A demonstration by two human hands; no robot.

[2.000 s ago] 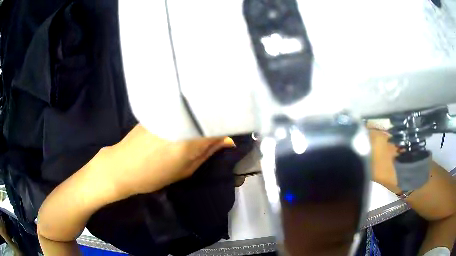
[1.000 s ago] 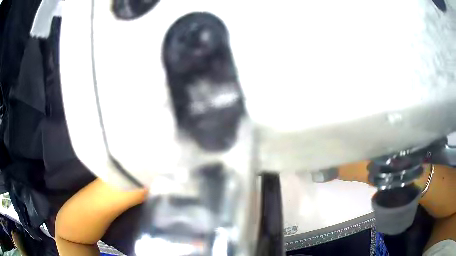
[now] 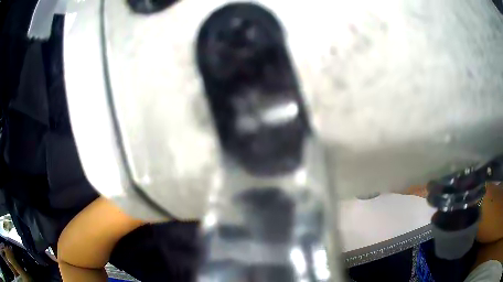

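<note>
The white sewing machine head (image 3: pixel 380 93) fills most of the view and hides the needle area. Black garment cloth (image 3: pixel 52 160) is heaped left of it, and more black cloth (image 3: pixel 160 248) lies under its lower left edge. My left forearm (image 3: pixel 91 239) shows at the lower left; my left hand is hidden behind the head. Only a sliver of skin, apparently my right hand (image 3: pixel 417 190) or wrist, shows below the head at the right. Its fingers and anything in them are hidden.
A blurred chrome guard (image 3: pixel 270 237) stands close to the camera at lower centre. The thread tension assembly (image 3: pixel 455 193) with its grey knob is at the right. The white tabletop (image 3: pixel 380 223) shows between them, with a measuring tape (image 3: pixel 386 248) along its front edge.
The machine head first shifted left and lower in view, covering my left hand. Since then it has shifted slightly right, and less of my right arm shows.
</note>
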